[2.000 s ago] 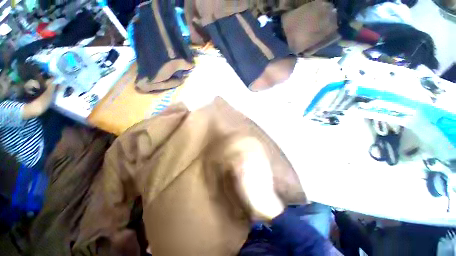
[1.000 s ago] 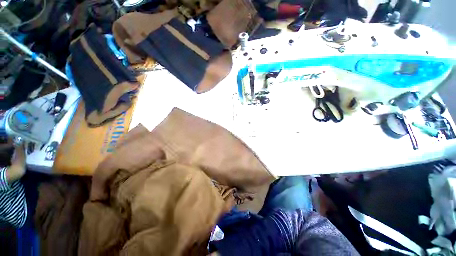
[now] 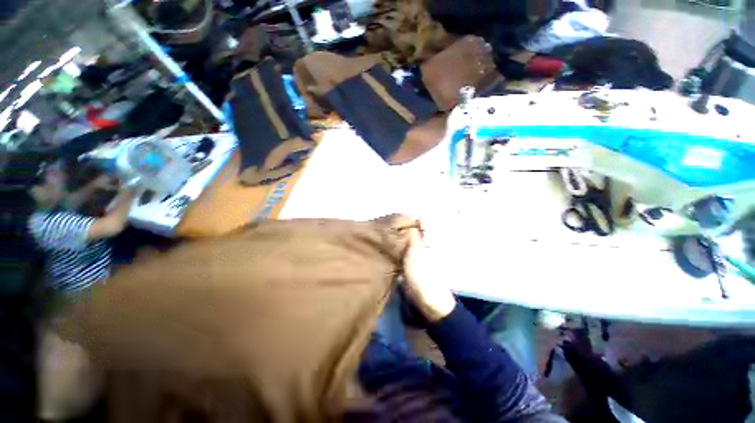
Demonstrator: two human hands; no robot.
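Observation:
A large brown garment (image 3: 248, 306) is spread between my hands over my lap, its upper edge overlapping the white table's front. My right hand (image 3: 424, 277) grips its right end, with the cloth bunched at the fingertips. My left hand (image 3: 66, 380) is a blurred shape at the lower left, against the garment's left edge. The cloth is pulled out towards it; its fingers cannot be made out.
The white sewing machine (image 3: 571, 149) stands at the right, with black scissors (image 3: 589, 211) under its arm. Black pieces with brown stripes (image 3: 269, 120) lie at the back. A brown cardboard sheet (image 3: 228, 202) covers the table's left part. A person in striped sleeves (image 3: 70, 248) is at the far left.
The garment was bunched in the lap and is now stretched out wide to the left. My right hand has come into view gripping it. My left hand now shows at the lower left.

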